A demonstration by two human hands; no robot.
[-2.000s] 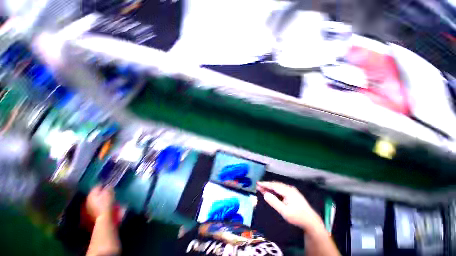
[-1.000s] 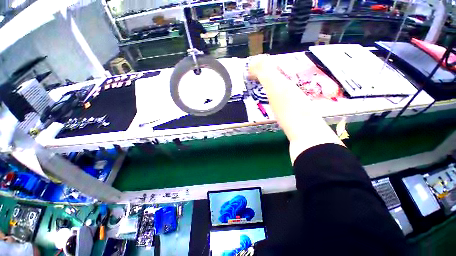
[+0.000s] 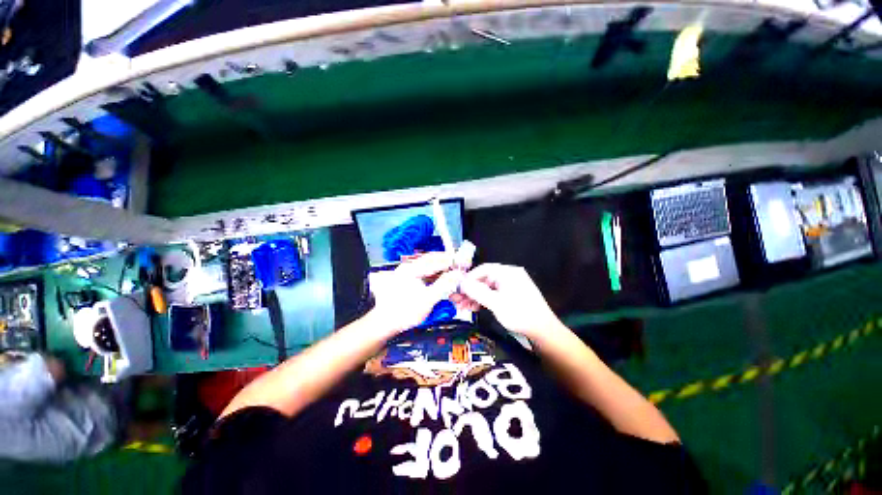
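Note:
My left hand (image 3: 416, 292) and my right hand (image 3: 505, 298) meet at their fingertips over the dual-screen laptop (image 3: 395, 232). Between them they pinch a small whitish piece (image 3: 465, 253). A long thin pale strip (image 3: 442, 224) rises from the fingertips across the upper screen; I cannot tell whether it is joined to the piece. The upper screen shows a blue swirl. The hands and forearms cover much of the lower screen. The laptop lies on a black mat (image 3: 542, 242).
A green flat tool (image 3: 610, 251) lies right of the laptop. Further right are a keyboard laptop (image 3: 691, 232) and an opened laptop base (image 3: 834, 222). At left are a blue bundle (image 3: 279, 262), a white device (image 3: 114, 334) and another person's sleeve (image 3: 48, 411). A raised shelf edge (image 3: 319, 87) runs behind.
The view has tilted down to the bench. My right arm, earlier reaching over the upper white shelf, is back at the laptop. Both hands now meet around a small pale piece.

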